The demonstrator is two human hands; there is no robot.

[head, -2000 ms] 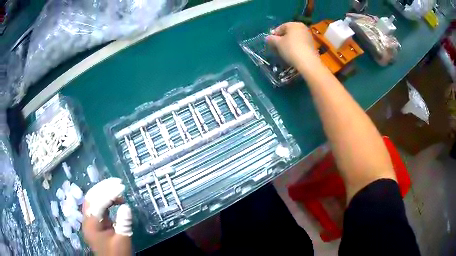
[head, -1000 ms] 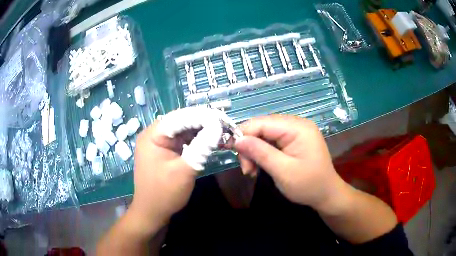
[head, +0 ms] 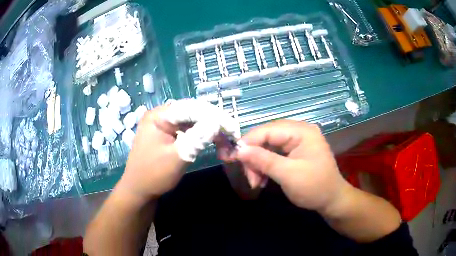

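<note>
My left hand (head: pixel 167 142), with white wrinkled finger cots (head: pixel 192 117) on thumb and fingers, is curled around a small silvery-white part. My right hand (head: pixel 295 162) is bare and pinches the same part (head: pixel 235 143) between thumb and forefinger. The hands meet in front of my body. The cots and fingertips hide most of the part, and its shape is blurred. The clear blister tray (head: pixel 360 95) lies beyond the hands. It holds a row of slim assemblies (head: pixel 258 52) with thick white ends, laid like ladder rungs; more lie below, partly covered by my left hand.
At left, a clear tray (head: pixel 80 167) holds loose white housings (head: pixel 114 107) and a box heaped with small white pieces (head: pixel 107 42). Crumpled plastic bags (head: pixel 30 115) lie far left. Small metal parts (head: pixel 364 37) and an orange block (head: pixel 404 32) are upper right. A red stool (head: pixel 412 172) stands lower right.
My right hand has come from the metal parts at upper right to my left hand, and both now work together. The camera view has shifted, so the trays appear higher and farther right.
</note>
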